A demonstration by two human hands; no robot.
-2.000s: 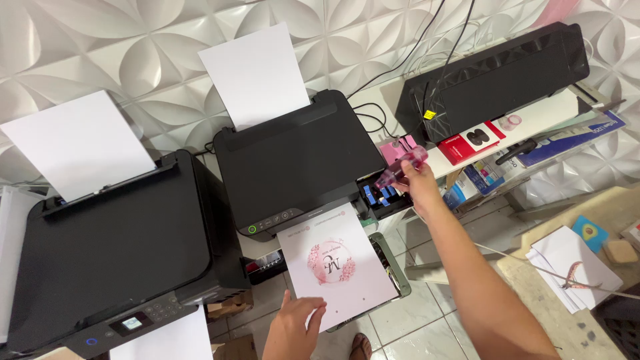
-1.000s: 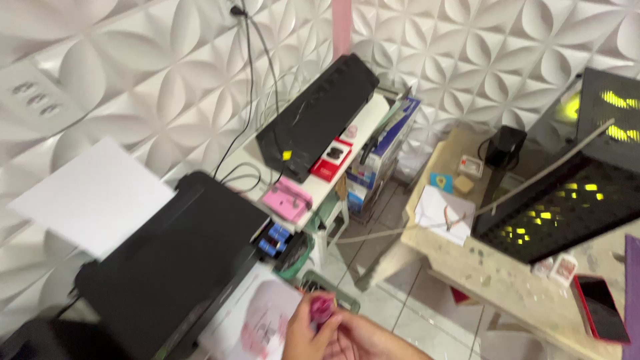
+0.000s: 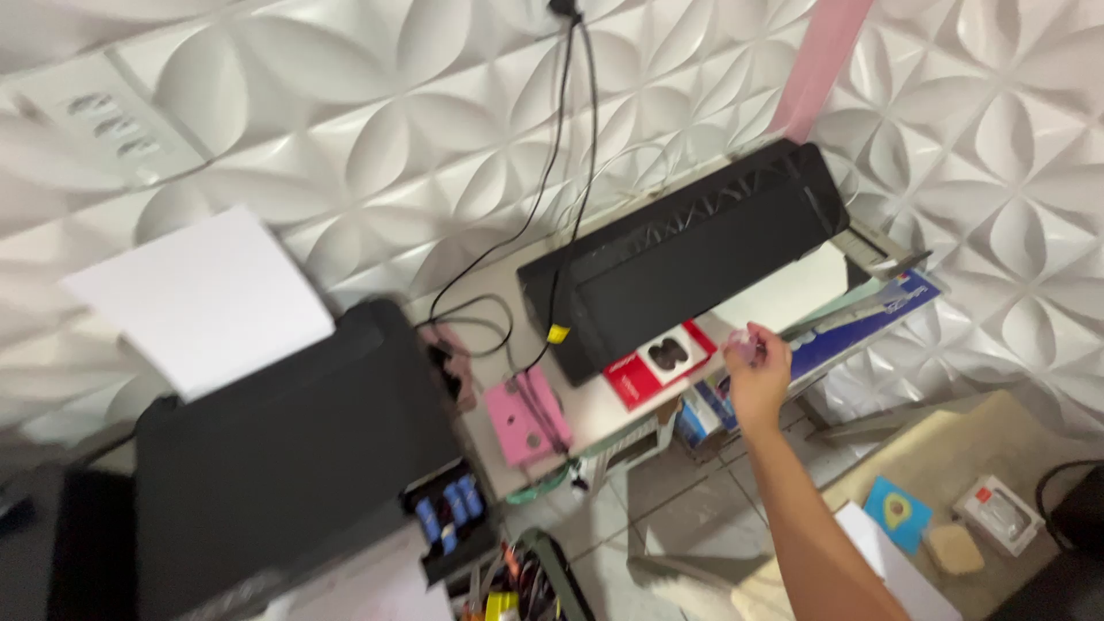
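My right hand [image 3: 761, 379] reaches over the front edge of the white shelf, its fingers closed on a small translucent pink object [image 3: 743, 345], too blurred to name exactly. It is just right of a red box [image 3: 660, 364] with a picture of black earbuds. Behind it lies a long black machine [image 3: 690, 259], likely a cutting plotter or laminator. My left hand is out of view. At the left stands a black printer [image 3: 302, 483] with white paper [image 3: 207, 297] in its rear feed and a sheet [image 3: 371, 586] at its front.
A pink item [image 3: 528, 418] and loose black cables [image 3: 509, 328] lie between the printer and the long machine. Blue ink tanks [image 3: 450, 513] show at the printer's side. Boxes sit under the shelf. A beige table [image 3: 975, 440] at the right holds papers and a small white box [image 3: 998, 516].
My right hand has moved from beside my left hand, in front of the printer, out to the shelf by the red box. My left hand has left the view. The view has shifted.
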